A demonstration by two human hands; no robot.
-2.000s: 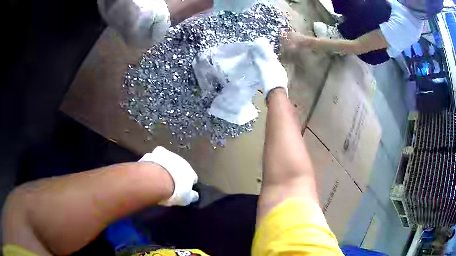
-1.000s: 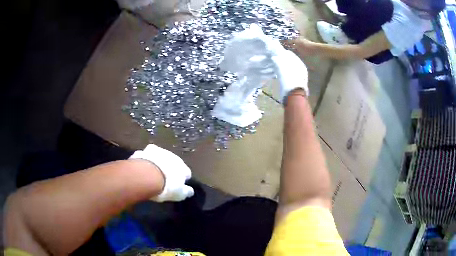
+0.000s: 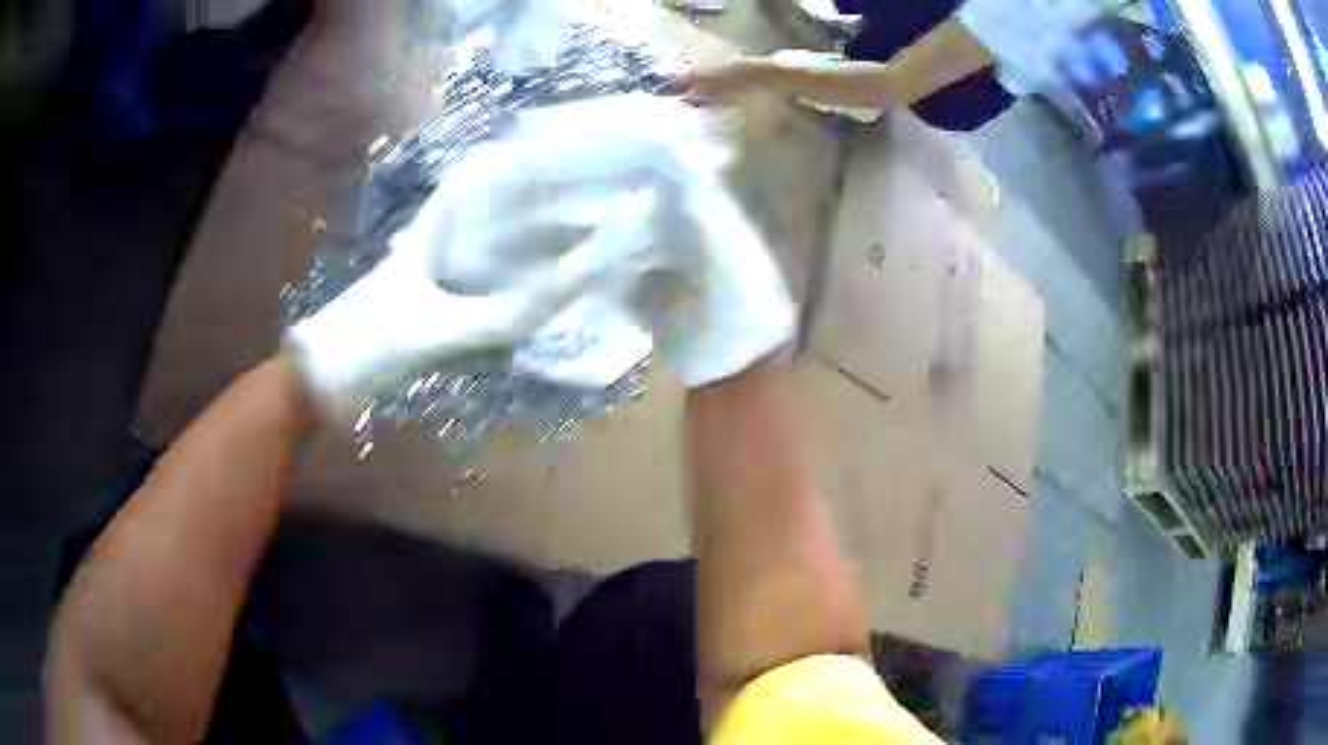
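Small shiny metal parts (image 3: 452, 400) lie heaped on brown flattened cardboard (image 3: 605, 495). My left hand (image 3: 393, 328), in a white glove, reaches over the heap from the left. My right hand (image 3: 721, 284), also in a white glove, is over the heap's right side and holds a crumpled white cloth (image 3: 583, 347). The gloves and cloth are blurred and overlap, so whether my left fingers also grip the cloth cannot be told.
Another person's bare hand (image 3: 721, 80) reaches to the heap's far right edge. More printed cardboard (image 3: 932, 379) lies to the right. A blue crate (image 3: 1056, 699) stands at the lower right. A stack of layered sheets (image 3: 1238, 364) stands on a pallet (image 3: 1165, 517) at the far right.
My left hand has moved from near my lap up and over the heap to the cloth. My right hand has drawn slightly left and down with the cloth. The view has shifted.
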